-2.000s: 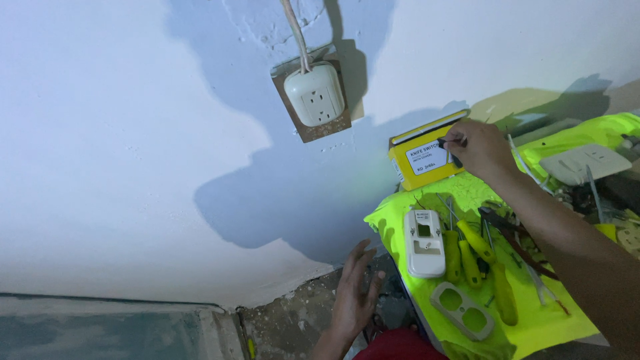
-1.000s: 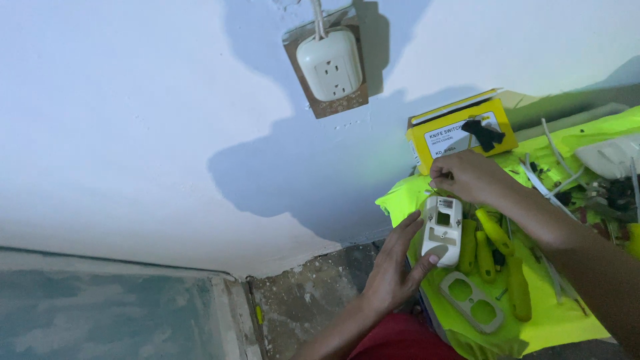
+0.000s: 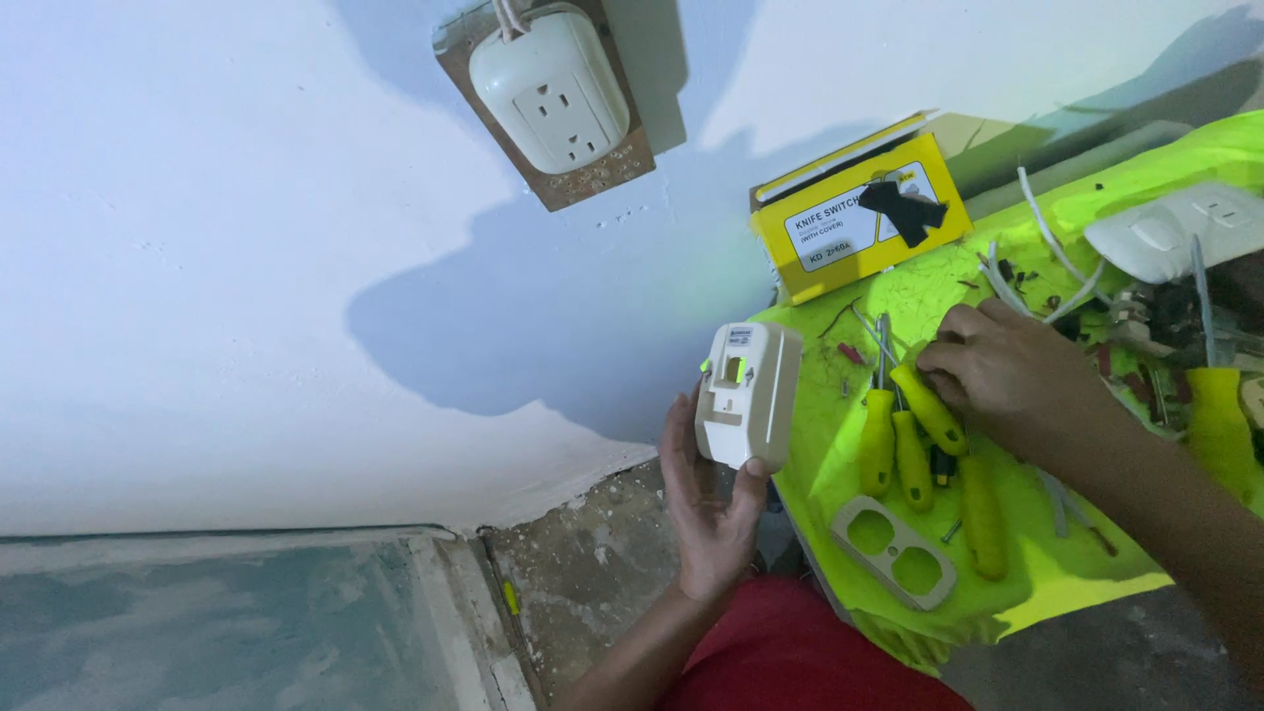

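My left hand (image 3: pixel 713 504) holds a white plastic electrical housing (image 3: pixel 765 400) upright by its lower end, off the cloth's left edge; a square opening shows in its face. Over the yellow-green cloth (image 3: pixel 1066 583), my right hand (image 3: pixel 997 370) has its fingers bent near a yellow-handled screwdriver (image 3: pixel 928 410); whether they pinch anything is hidden. More yellow-handled screwdrivers (image 3: pixel 876 444) lie just left of that hand. Below them is an outlet cover plate (image 3: pixel 946 592) with two round openings. A small screw (image 3: pixel 951 530) lies beside the plate.
A yellow knife switch box (image 3: pixel 859 259) with black tape on it leans by the wall. A surface outlet (image 3: pixel 553 94) is mounted on a wooden block (image 3: pixel 592 183). White wires (image 3: pixel 1052 237), another white outlet plate (image 3: pixel 1175 232) and small parts lie at the right.
My left hand, empty two seconds ago, now holds the white housing, which lay on the cloth. My right hand has left the black tape on the box and moved down beside the screwdrivers.
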